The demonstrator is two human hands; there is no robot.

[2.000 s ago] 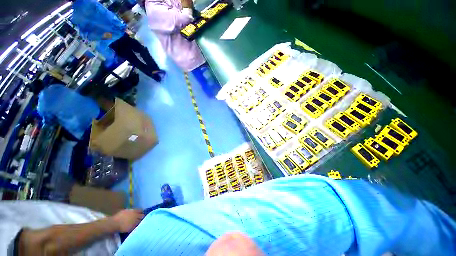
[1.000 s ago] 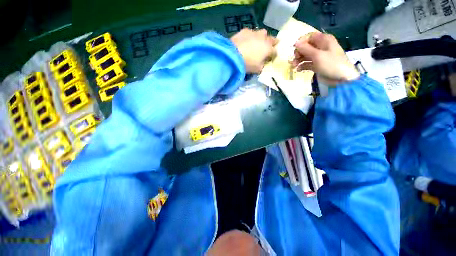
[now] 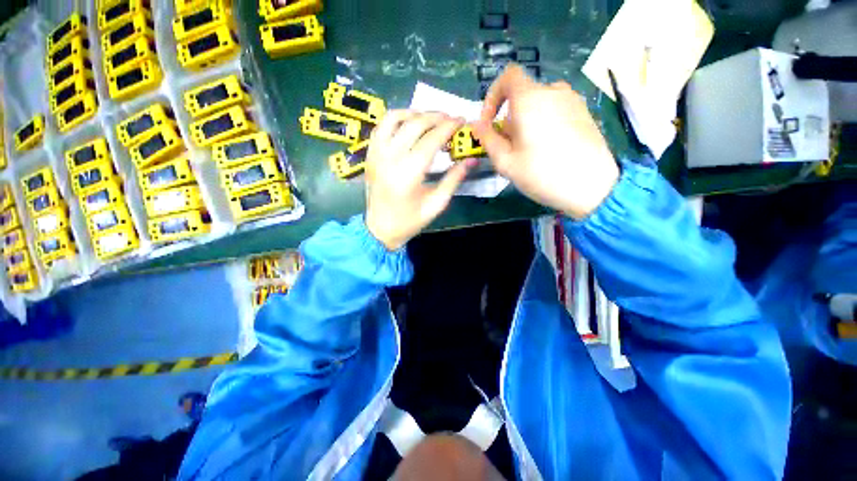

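A yellow device housing (image 3: 467,142) with a dark window lies between my hands over the white work pad (image 3: 489,185) at the bench's front edge. My left hand (image 3: 410,174) grips the housing's left side with bent fingers. My right hand (image 3: 548,141) is over its right end, thumb and forefinger close together at the housing; whether they pinch something small cannot be seen. The fingers hide part of the housing. Several other yellow housings (image 3: 331,126) lie loose just left of my left hand.
A blister tray (image 3: 293,209) with rows of yellow housings fills the left. Black frames (image 3: 496,51) lie behind my right hand. A pale yellow sheet (image 3: 669,47), dark tweezers (image 3: 628,115) and a white box (image 3: 724,108) are at right.
The view has shifted. Both hands have left the pale yellow sheet and come to the housing at the pad. Several loose housings now show beside my left hand.
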